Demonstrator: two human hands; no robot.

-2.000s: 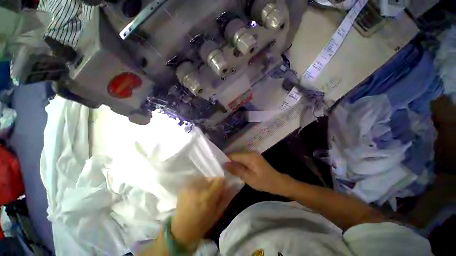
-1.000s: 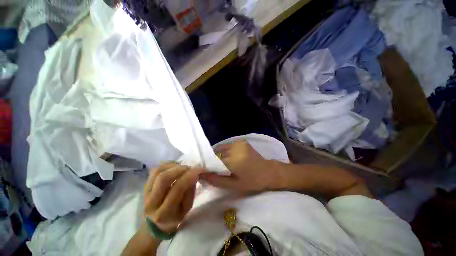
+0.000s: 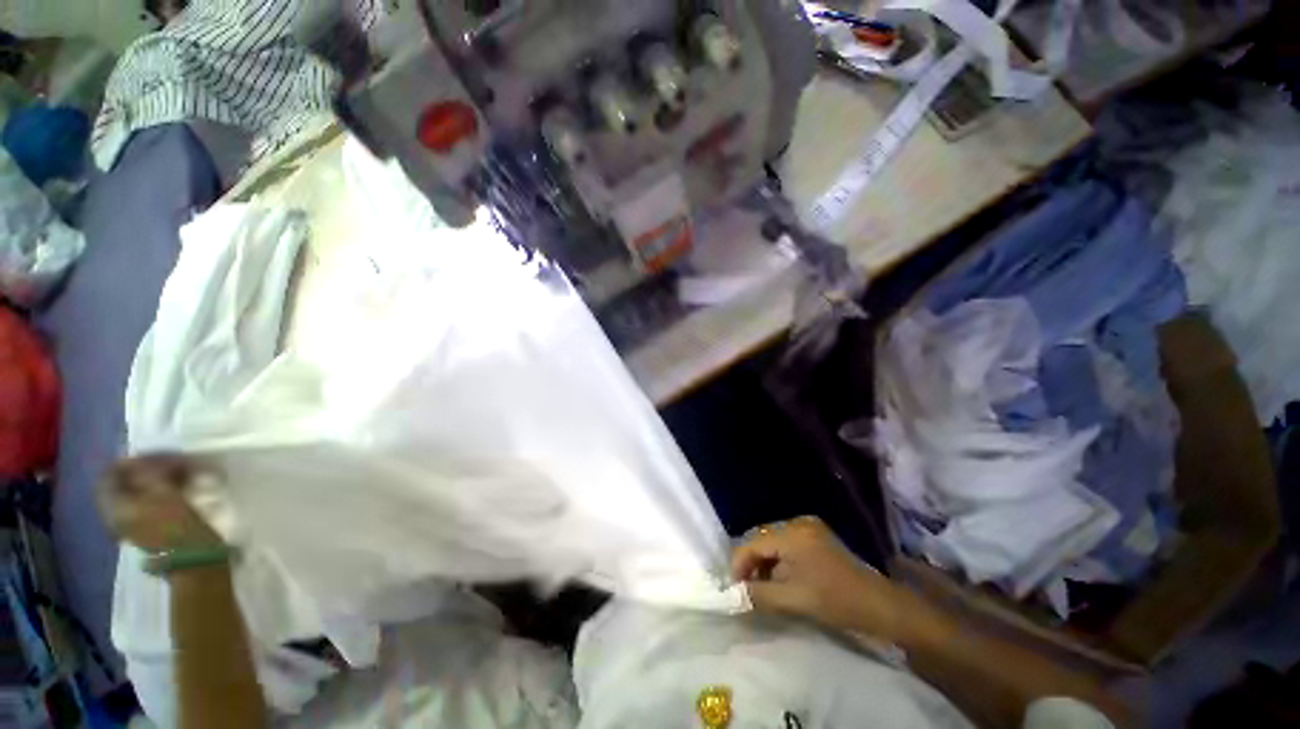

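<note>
A white cloth piece (image 3: 485, 442) is spread from the needle area of the overlock machine (image 3: 599, 114) down towards my lap, glaring under the lamp. My left hand (image 3: 154, 506), blurred, holds its far-left edge out over the white pile. My right hand (image 3: 801, 570) pinches its right corner between thumb and fingers, near my lap. The cloth's upper part lies at the presser foot area, lost in glare. Long white pieces (image 3: 214, 313) drape over the left of the table.
A brown cardboard box (image 3: 1212, 442) with white and blue cloth stands at the right. A tape measure (image 3: 870, 160) and a fluffy thread tangle (image 3: 820, 271) lie right of the machine head. Striped cloth (image 3: 214, 71) is at the upper left, above blue-grey cloth (image 3: 121, 257).
My hands were together at the cloth's edge near my lap. My left hand has moved far left, spreading the cloth; my right hand has moved right. The view has tilted back up to the machine.
</note>
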